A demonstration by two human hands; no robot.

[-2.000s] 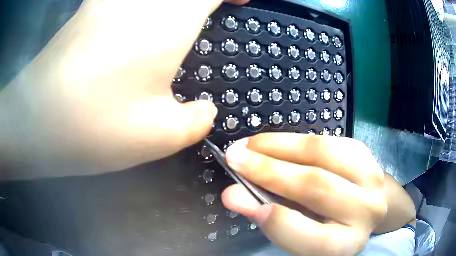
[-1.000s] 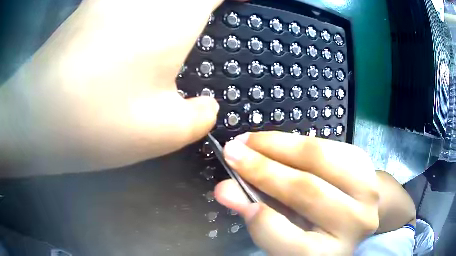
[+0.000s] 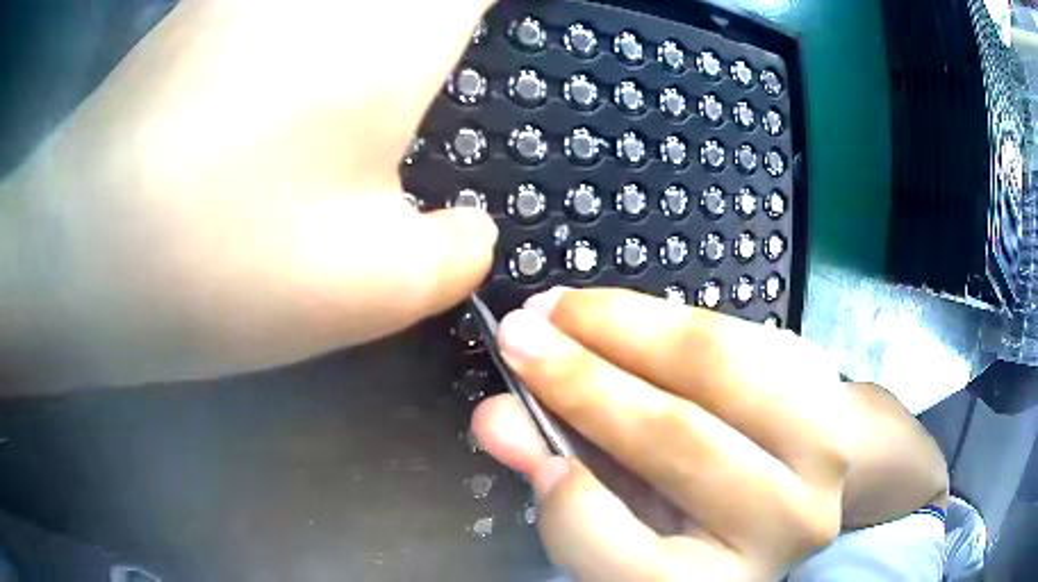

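A black component tray [image 3: 655,171] holds rows of small round silver components [image 3: 529,202], one per pocket. My left hand [image 3: 285,216] is large and close to the camera over the tray's left part, its thumb tip down on the tray; its other fingers are mostly cut off at the top edge, so its grip cannot be told. My right hand [image 3: 672,432] holds slim metal tweezers [image 3: 521,381] between thumb and fingers. The tweezers' tip is just below my left thumb tip. What lies under the thumb is hidden.
The tray lies on a shiny green mat [image 3: 848,148]. A tall black pile of stacked trays [image 3: 939,148] stands at the right, with clear plastic [image 3: 1019,318] at the right edge. One small loose-looking silver piece [image 3: 561,232] lies between pockets.
My right hand and the tweezers have shifted slightly left and up. The tray appears slightly higher in the picture. My left thumb stays at nearly the same place.
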